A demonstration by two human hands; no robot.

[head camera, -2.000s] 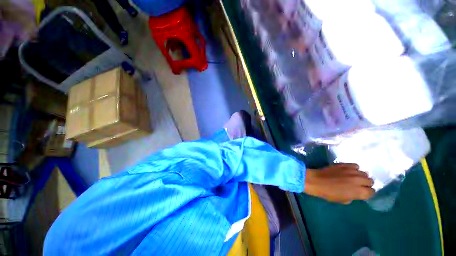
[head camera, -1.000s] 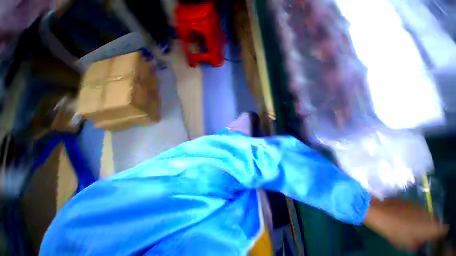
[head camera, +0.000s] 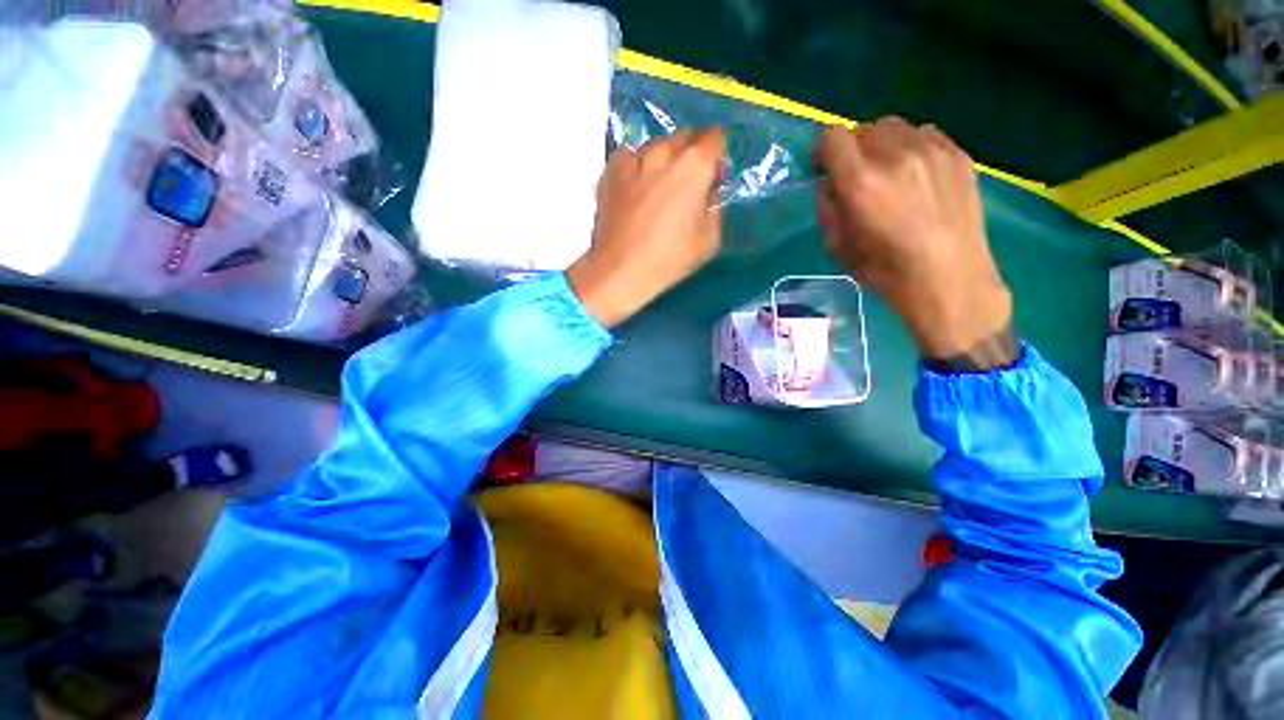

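My left hand and my right hand are raised over the bench, fingers closed on a clear poly bag stretched between them. The bag is thin and shiny, and its outline is hard to see. One retail box, pale pink and white with a clear window, lies on the green bench below and between my hands, touched by neither. A stack of poly bags, flat and white, lies just left of my left hand.
Bagged boxes crowd the far left under wrinkled film. Unbagged boxes stand in a row at the right. A yellow frame post crosses at the upper right. Yellow strips edge the green bench.
The view has swung from the floor, carton and bagged boxes to the bench in front. Both hands now show, holding a clear bag; earlier only one arm reached over the bench.
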